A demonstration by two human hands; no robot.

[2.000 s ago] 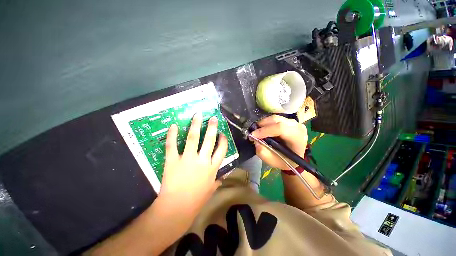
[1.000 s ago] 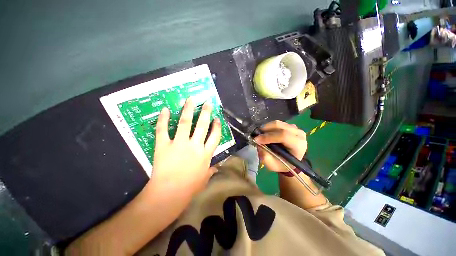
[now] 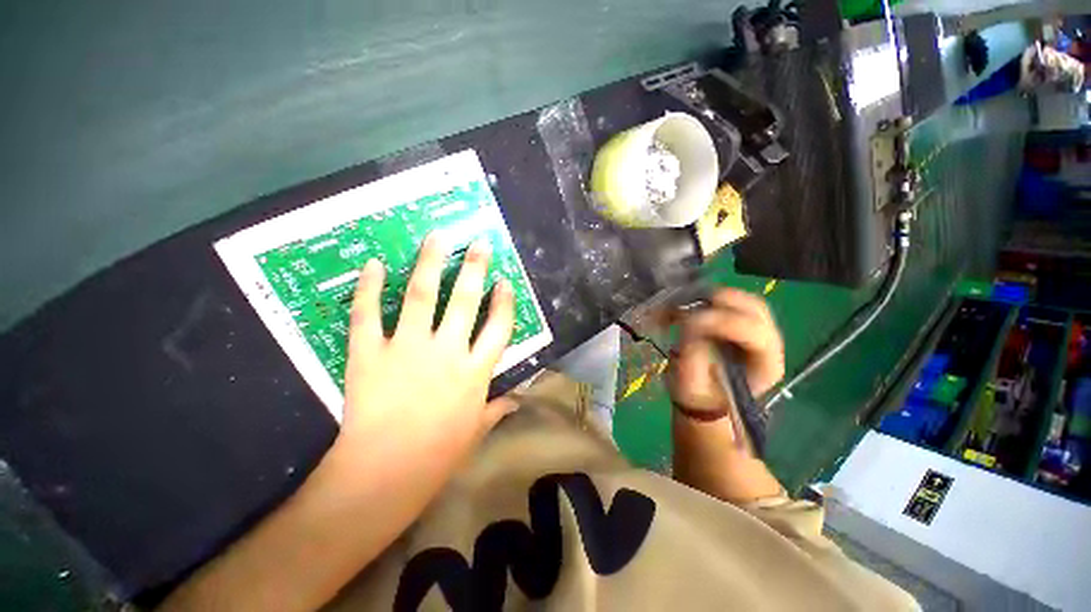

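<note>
A green circuit board (image 3: 323, 285) lies on a white backing pad (image 3: 249, 263) on the black mat. My left hand (image 3: 419, 359) lies flat on the board, fingers spread, pressing on it and hiding its lower middle. My right hand (image 3: 721, 349) is blurred, right of the board and below the cup, and holds the black soldering iron (image 3: 744, 401). The iron's tip is blurred and lies off the board. The pale yellow-green cup (image 3: 652, 173) holds silvery solder waste. The yellow sponge (image 3: 721, 221) is beside it.
The dark solder feeder box (image 3: 804, 155) stands right of the cup, with a pale cable (image 3: 843, 344) curving down from it. A dark metal stand (image 3: 736, 114) is behind the cup. A white box (image 3: 957, 514) and coloured parts bins (image 3: 1017, 395) are at the lower right. A person (image 3: 1053, 69) is far right.
My right hand and the iron have moved right, away from the board's edge, and turned. My left hand stays on the board. The view has shifted, so the board appears further left and higher.
</note>
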